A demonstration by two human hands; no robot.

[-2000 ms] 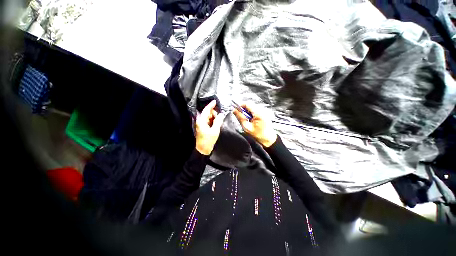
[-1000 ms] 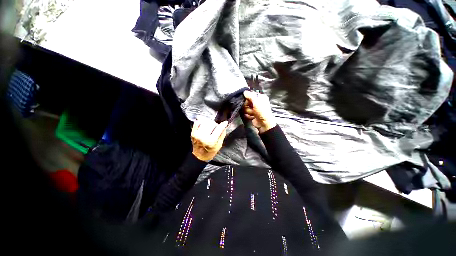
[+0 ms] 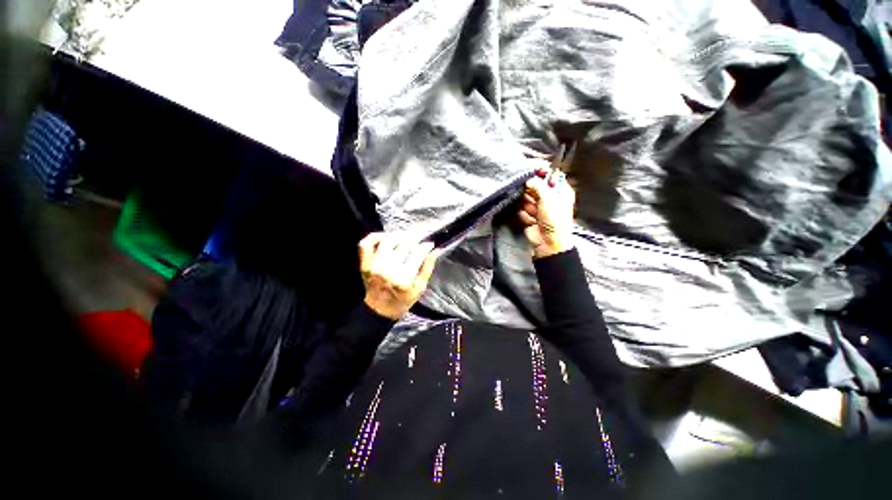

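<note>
A large garment (image 3: pixel 606 88) with a crumpled pale grey inside lies over the table edge. My left hand (image 3: pixel 393 275) and my right hand (image 3: pixel 548 210) hold a narrow dark hem (image 3: pixel 482 210) of it stretched taut between them, slanting up to the right. Metal tips of thread snips (image 3: pixel 560 156) stick up from my right hand; the rest of the tool is hidden in the fingers. Any loose threads are too fine to see.
The white table (image 3: pixel 225 68) runs diagonally, with an off-white heap (image 3: pixel 86 21) far left. Dark garments lie beyond and right. A green crate (image 3: pixel 147 239), a red object (image 3: pixel 115 337) and dark fabric (image 3: pixel 220 327) are low left. A white bag or box (image 3: pixel 709 439) is below right.
The hands have come together on the dark edge, then moved apart, the right hand going up and right. The edge is now pulled straight. The snips' tips show again.
</note>
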